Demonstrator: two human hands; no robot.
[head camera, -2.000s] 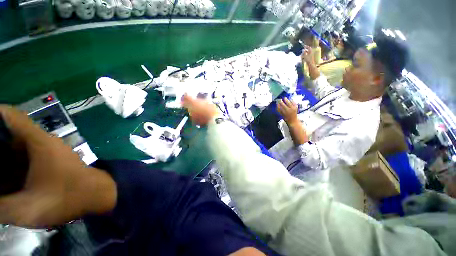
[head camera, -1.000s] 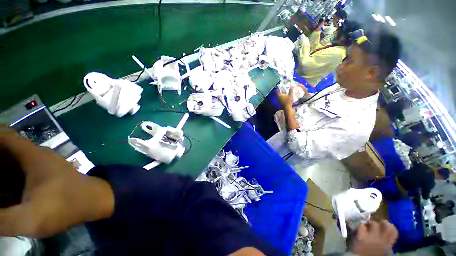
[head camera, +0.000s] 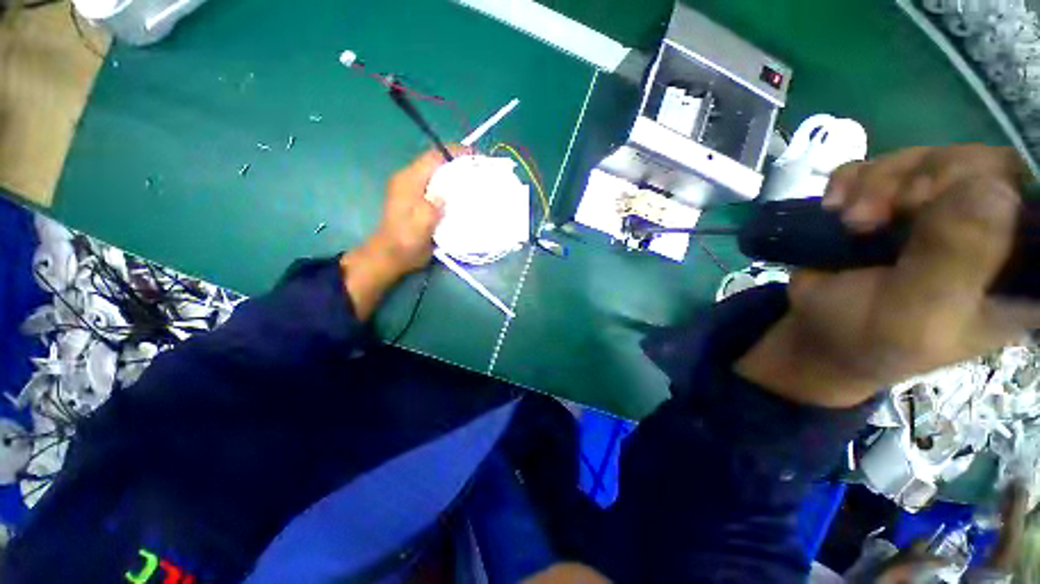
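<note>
My left hand (head camera: 401, 221) holds a white round camera housing (head camera: 481, 210) over the green mat, with two white antennas sticking out. A black cable lead and thin red and yellow wires come from the housing; a small white connector (head camera: 348, 57) ends the red wire. My right hand (head camera: 912, 245) is wrapped around a thick black electric screwdriver (head camera: 798, 233). Its long thin bit points left, the tip at the pale front plate (head camera: 673, 236) of the screw feeder (head camera: 718, 97). Whether a screw is on the tip cannot be told.
Several screws lie on the green mat (head camera: 262, 217). White units (head camera: 823, 154) stand behind my right hand. White parts with black cables (head camera: 86, 342) fill a blue bin at left. More white parts (head camera: 958, 422) pile at lower right. A tan panel (head camera: 46, 97) is at upper left.
The view has swung from the neighbour's side to the bench in front. My left hand with the housing and the screwdriver's bit at the feeder now show.
</note>
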